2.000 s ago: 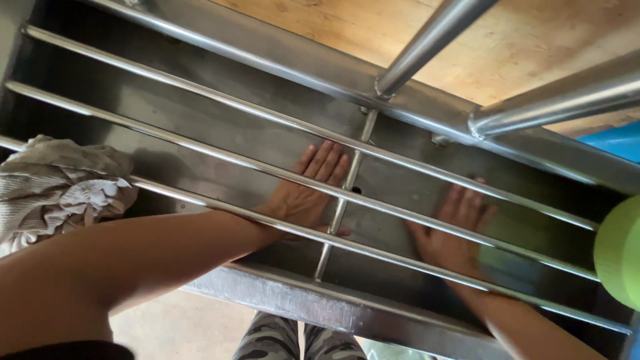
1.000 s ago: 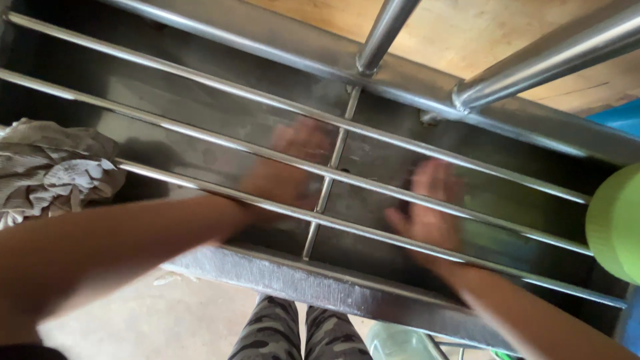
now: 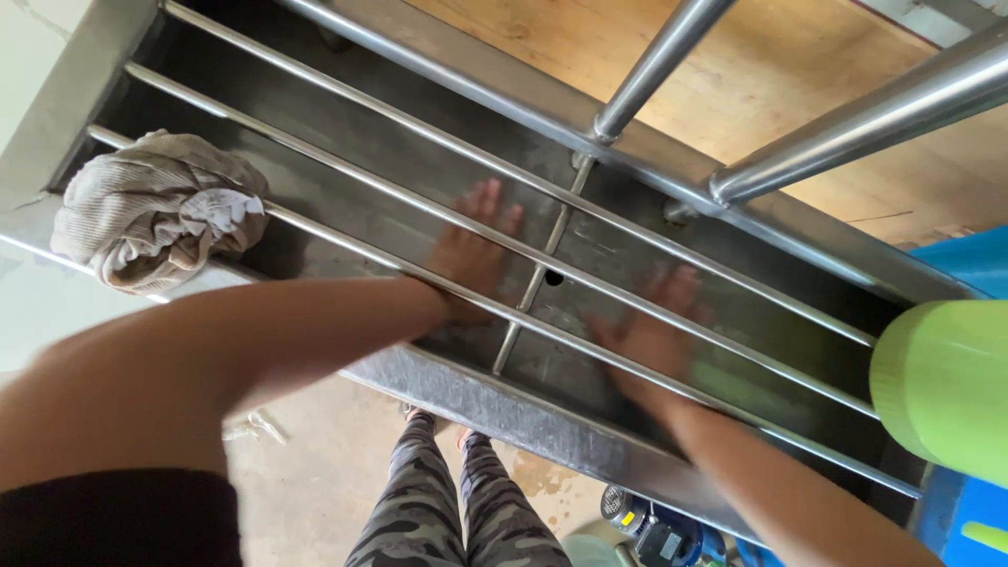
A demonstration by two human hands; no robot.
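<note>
Both hands reach under the metal bars of a stainless steel trough. My left hand lies with the palm toward the metal bottom, left of the cross rod, its fingers somewhat spread. To the right of a small dark hole, my right hand is also flat over the bottom, thumb apart. Each looks blurred and holds nothing visible; whether the palms touch the metal cannot be told. Long thin bars pass above both hands. A crumpled grey-beige cloth rests over the bars and edge at the left end.
A lime green plastic container stands at the trough's right end, beside blue plastic. Thick steel tubes rise from the far rim over a wooden surface. An electric motor sits on the floor below.
Both hands stay under the bars. My left hand has moved away from the cross rod, toward the cloth end, compared with two seconds ago. The view has shifted somewhat.
</note>
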